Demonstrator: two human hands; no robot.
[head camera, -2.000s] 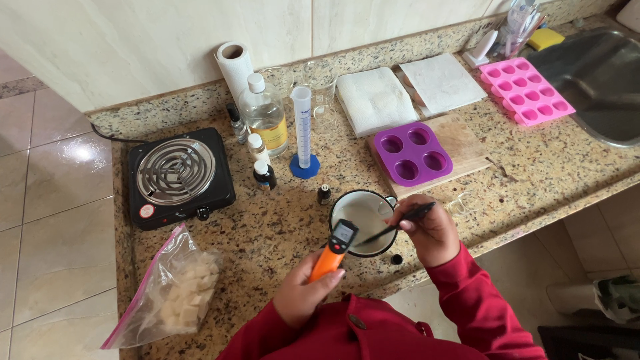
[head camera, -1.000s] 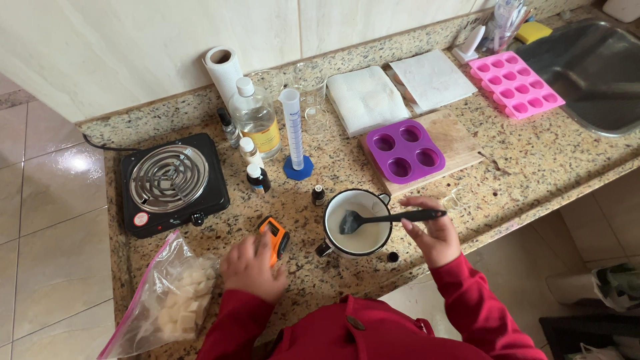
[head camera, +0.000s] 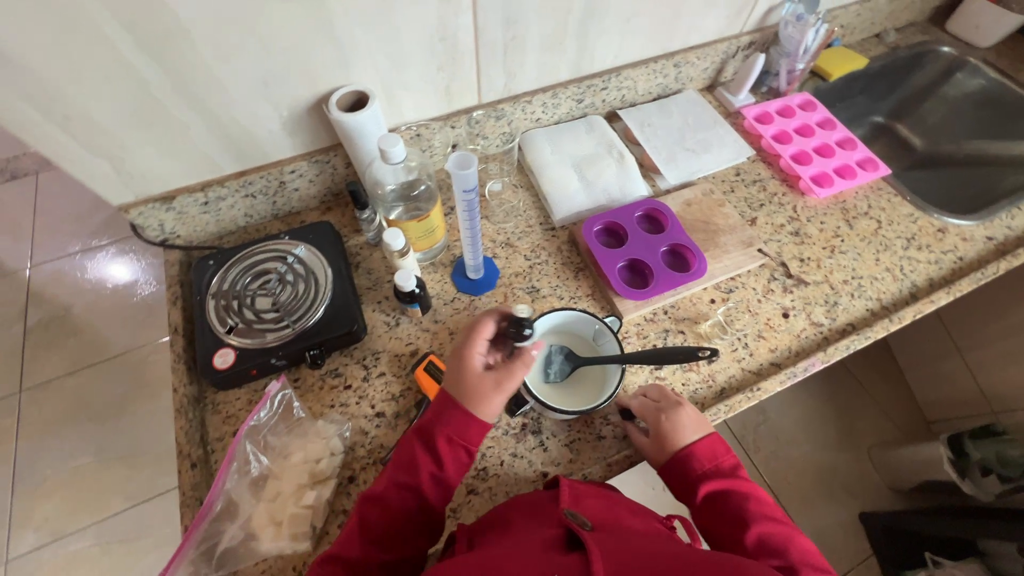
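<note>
My left hand (head camera: 486, 364) holds a small dark glass bottle (head camera: 520, 326) at the left rim of a white enamel pot (head camera: 578, 400) with a black edge. Pale liquid lies in the pot, and a black silicone spatula (head camera: 632, 358) rests across it, its handle over the right rim. Just right of the pot, my right hand (head camera: 666, 422) has its fingers on a small black cap (head camera: 626, 414) at the counter. An orange infrared thermometer (head camera: 430, 374) lies left of the pot, partly hidden by my left arm. A purple silicone mold (head camera: 645, 249) sits on a wooden board (head camera: 720, 232).
A coil hot plate (head camera: 276, 300) and a zip bag of pale cubes (head camera: 296, 488) are at left. Several bottles (head camera: 412, 292), a graduated cylinder (head camera: 469, 220) and glass beakers (head camera: 494, 144) stand behind. Folded paper towels (head camera: 582, 166), a pink mold (head camera: 816, 146) and a sink (head camera: 944, 128) extend rightward.
My left hand has put the thermometer on the counter and lifted the small dark bottle from beside the pot. My right hand has let go of the spatula and moved down to the cap.
</note>
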